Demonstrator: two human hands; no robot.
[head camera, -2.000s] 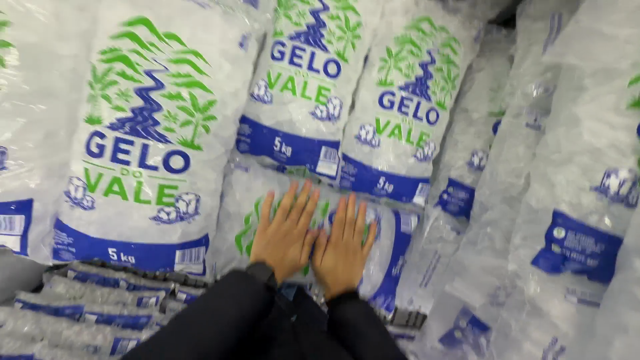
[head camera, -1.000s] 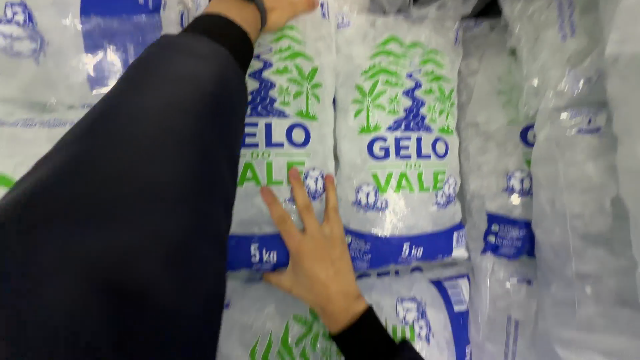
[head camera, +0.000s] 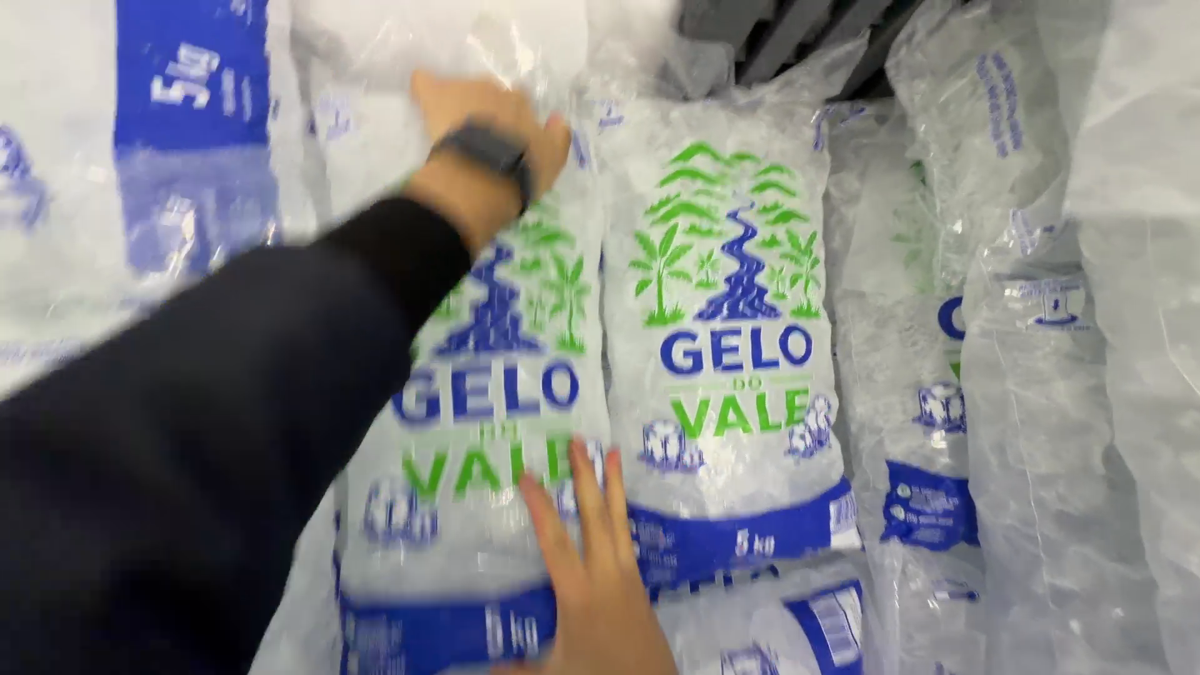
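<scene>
Two printed plastic bags of ice lie side by side in the head view. My left hand (head camera: 487, 141), with a dark watch on its wrist, is at the upper end of the left ice bag (head camera: 469, 525); it is blurred, and whether its fingers grip the plastic cannot be told. My right hand (head camera: 600, 581) rests with spread fingers on the lower part of that same bag, near its blue band. Just right of it lies the other ice bag (head camera: 741, 478), touched by neither hand.
More ice bags surround these: a bag with a blue band (head camera: 192, 75) at upper left, a sideways bag (head camera: 703, 637) below, and clear bags (head camera: 1041, 394) stacked along the right. Dark slats (head camera: 797, 37) show at the top.
Two seconds ago both hands lay flat together on a lower bag. My left hand has since reached up to the top of the left bag, and my right hand has moved onto its lower part.
</scene>
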